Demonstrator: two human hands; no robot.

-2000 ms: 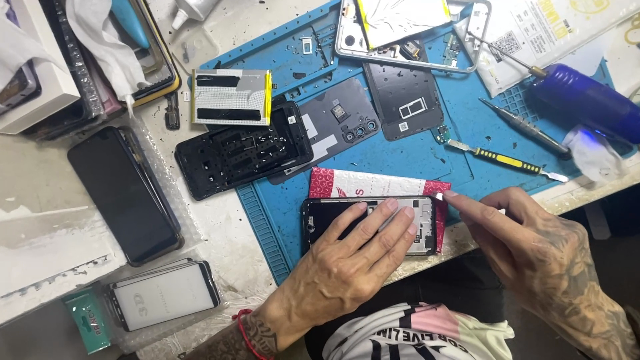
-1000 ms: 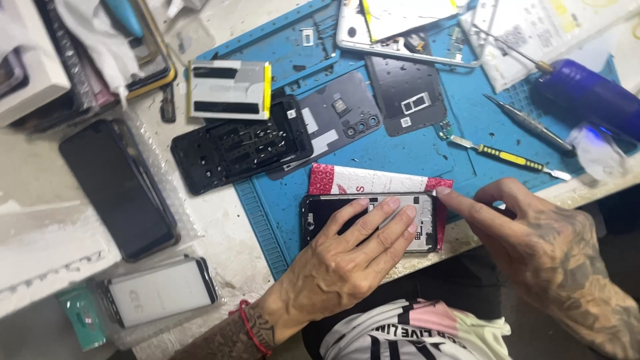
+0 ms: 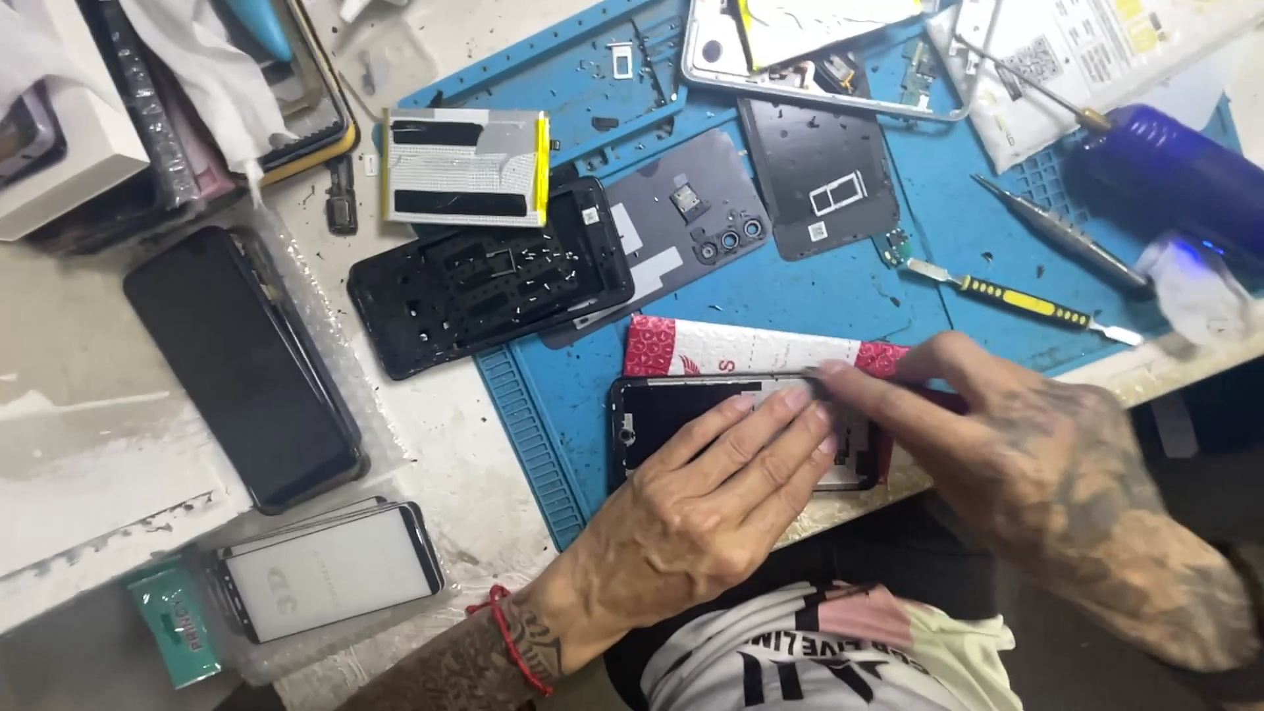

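A phone display assembly with its inner side up (image 3: 664, 410) lies at the front edge of the blue repair mat, over a red and white printed packet (image 3: 750, 348). My left hand (image 3: 706, 484) rests flat across it, fingers spread, pressing it down rather than gripping. My right hand (image 3: 948, 415) is at the assembly's upper long edge, index fingertip near the middle of that edge. A small dark tip shows at this fingertip; what it belongs to is hidden, and the closure of the fingers is unclear. A double-ended metal pry tool with a yellow and black grip (image 3: 1027, 301) lies beyond my right hand.
Behind are a black phone frame (image 3: 484, 276), a battery (image 3: 464, 168), grey back covers (image 3: 825, 178) and a silvery phone frame (image 3: 839, 99). A blue cylindrical tool (image 3: 1175, 178) and a metal pen-like tool (image 3: 1066, 235) lie right. Left are a dark phone (image 3: 242, 365) and screen protectors (image 3: 331, 573).
My right hand has moved left along the upper edge of the display assembly, from its right corner toward the middle. My left hand stays on the assembly.
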